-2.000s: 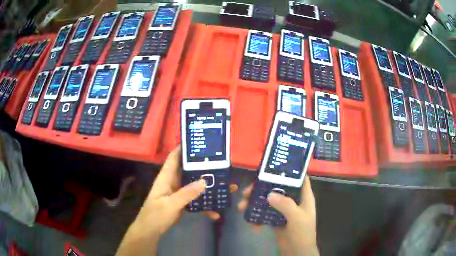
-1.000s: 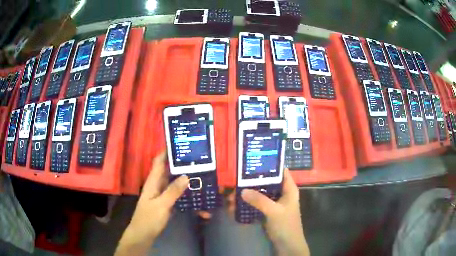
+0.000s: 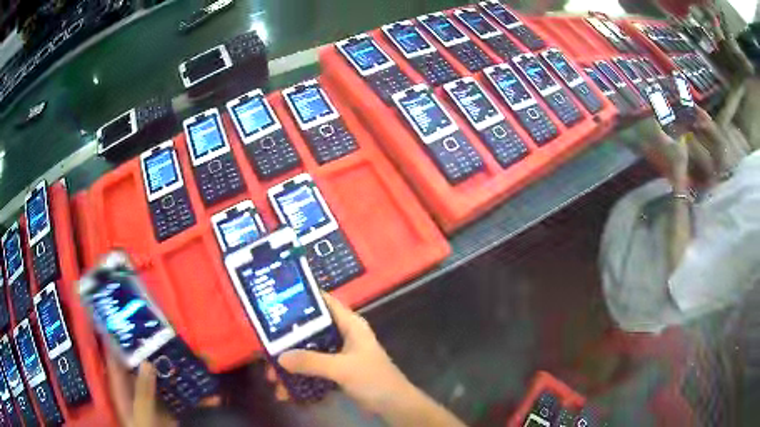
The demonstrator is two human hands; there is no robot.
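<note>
My left hand (image 3: 140, 392) holds a keypad phone (image 3: 133, 321) at the lower left; it is blurred and tilted, its screen lit. My right hand (image 3: 350, 359) holds a second lit phone (image 3: 279, 292), thumb on the keys just below the screen. This phone overlaps the near edge of the red tray (image 3: 379, 208) and partly hides a phone (image 3: 237, 225) lying in it. Beside that one lies another lit phone (image 3: 302, 208). Several lit phones lie in the far row. Several tray pockets are empty.
Two unlit phones (image 3: 117, 132) (image 3: 206, 67) lie beyond the tray. Full trays adjoin at left (image 3: 75, 292) and right (image 3: 492, 183). Another person (image 3: 667, 250) sits at right, hands on lit phones. A red tray with phones (image 3: 546, 400) shows low at right.
The view has swung to the right and tilted, so trays appear slanted and the neighbouring person shows. Both phones are still held; the left one has moved lower left in the picture and blurred.
</note>
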